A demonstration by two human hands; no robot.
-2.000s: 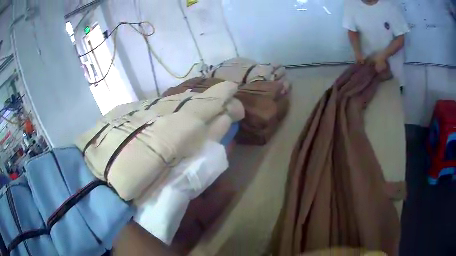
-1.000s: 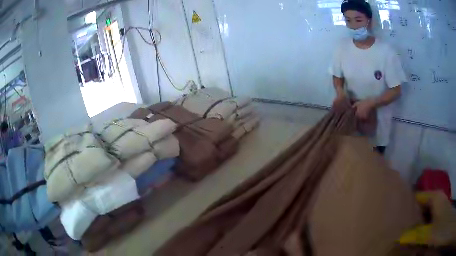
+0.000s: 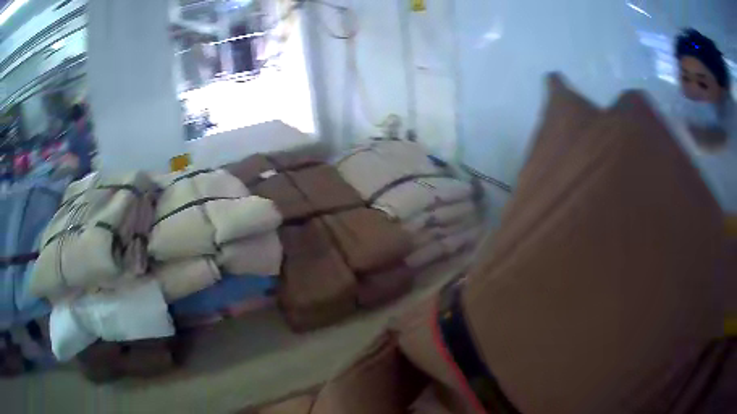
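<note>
A thick folded brown curtain [image 3: 598,242] rises very close to the camera on the right, with two pointed upper corners. A dark band with a red edge [image 3: 467,348] crosses its lower left side. More brown folds [image 3: 360,388] lie at the bottom edge; no hand can be made out among them. Yellow patches [image 3: 730,325] show beside the brown cloth at the right edge, cut off and blurred; I cannot tell if they are on my right hand. My left hand is not seen.
Strapped bundles line the table [image 3: 234,368]: beige [image 3: 81,251], brown [image 3: 323,218] and pale ones [image 3: 412,190], with a white bundle [image 3: 113,319] and blue cloth [image 3: 222,295] low down. A masked person [image 3: 701,81] stands at the upper right, mostly hidden by the curtain.
The view has turned left. The brown cloth, which stretched along the table to the other person, now fills the right foreground as a raised folded mass, hiding that person's hands.
</note>
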